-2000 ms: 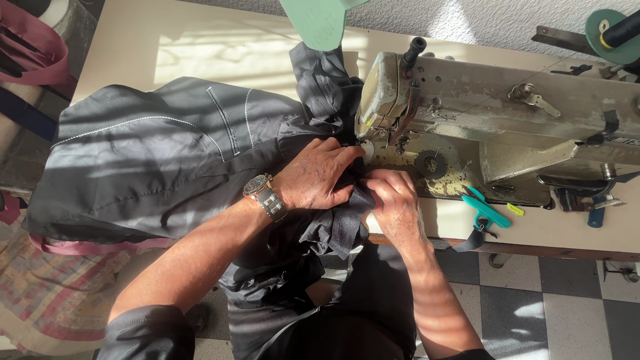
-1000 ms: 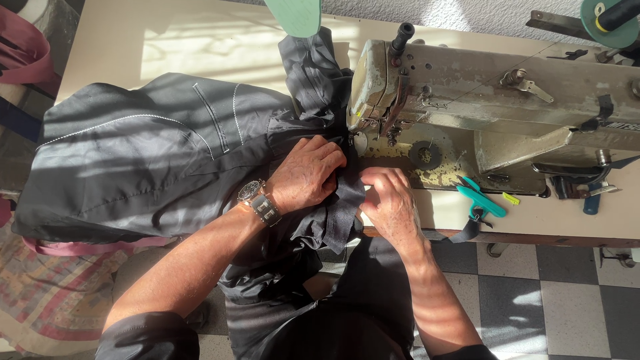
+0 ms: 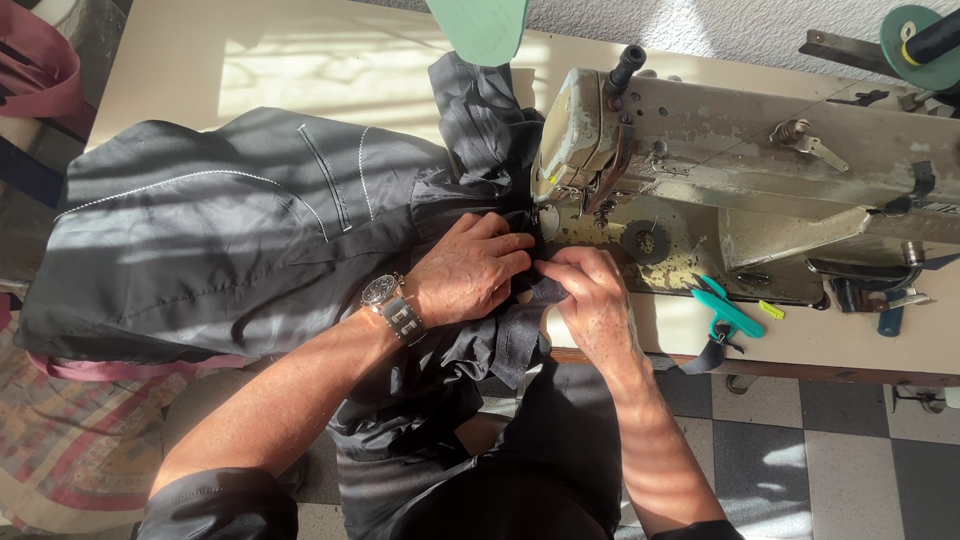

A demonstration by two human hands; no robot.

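A black lined garment with white stitch lines spreads from the left to the sewing machine, its gathered part under the machine's head. My left hand, with a watch on the wrist, lies on the bunched cloth beside the needle area, fingers bent and pressing on it. My right hand pinches the edge of the dark fabric between thumb and fingers, just in front of the machine bed. A loose flap of the cloth hangs between the hands. The needle tip is hidden.
Teal thread snips and a small yellow-green piece lie on the table at the right. A green rounded thing overhangs the back edge. A thread spool stands back right, and a patterned cloth lies lower left.
My left hand has gone from near my right hand to farther left, then back toward the machine. The garment on the left has shifted and its folds lie differently.
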